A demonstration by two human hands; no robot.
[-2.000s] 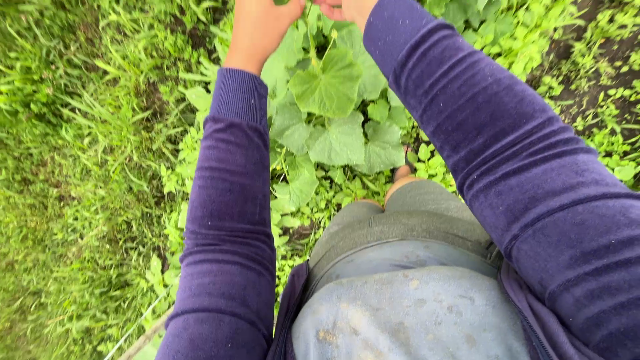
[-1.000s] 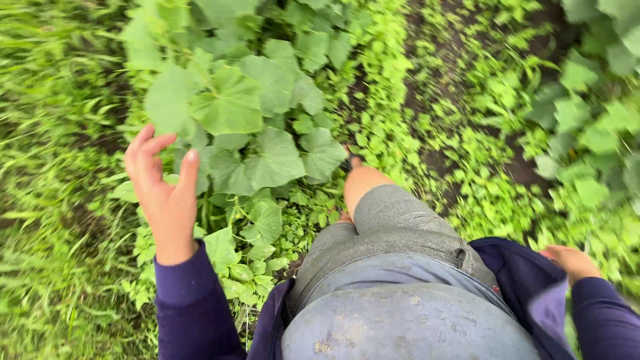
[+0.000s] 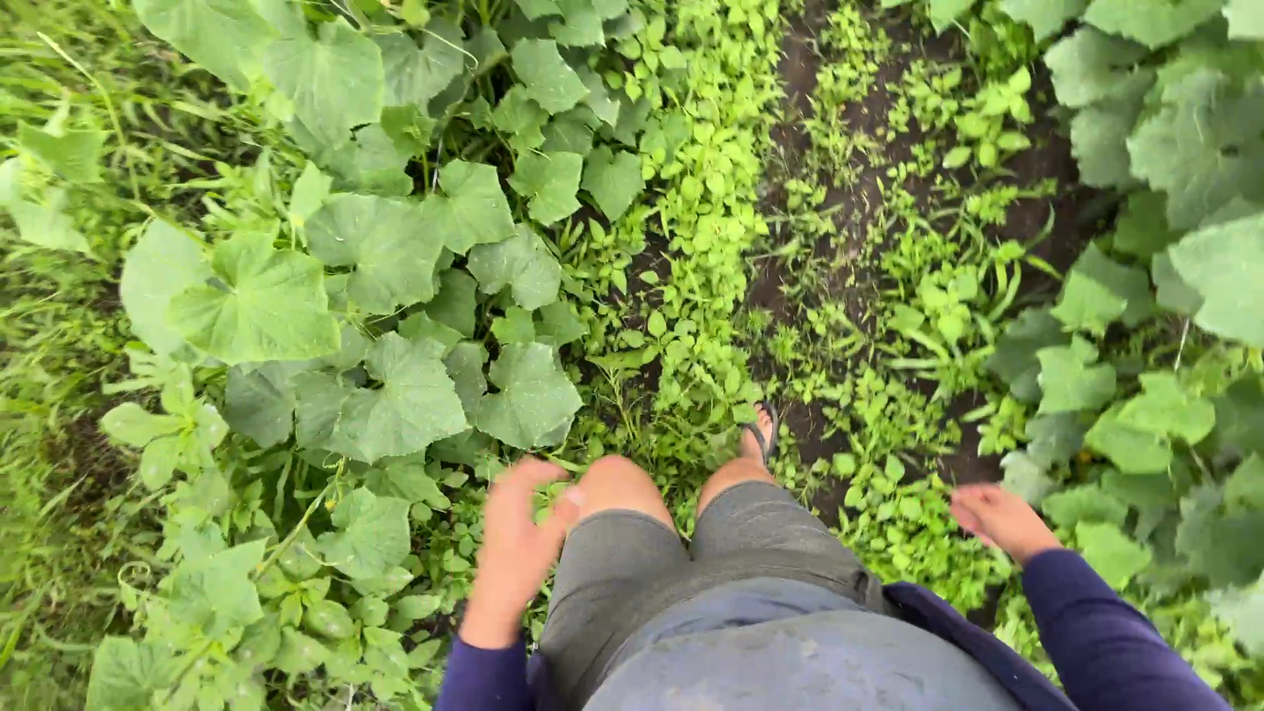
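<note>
My left hand (image 3: 518,543), somewhat blurred, hangs beside my left knee with thumb and fingers apart and nothing in it. The nearest plant is a broad-leaved vine (image 3: 395,395), whose lobed leaves spread just above and left of that hand. On the right, my right hand (image 3: 1002,518) is held out from my body over low weeds, near the leaves of a second vine (image 3: 1076,380). Its fingers look loosely curled, and I see nothing in them; how far they are closed cannot be told.
Between the two vine rows runs a strip of dark soil (image 3: 820,197) with low green weeds (image 3: 701,207). Tall grass (image 3: 59,346) grows along the left side. A foot in a flip-flop (image 3: 761,434) stands among the weeds.
Both hands were together at the vine two seconds ago, then parted. My left hand has since come down beside my knee. The view has shifted to the right.
</note>
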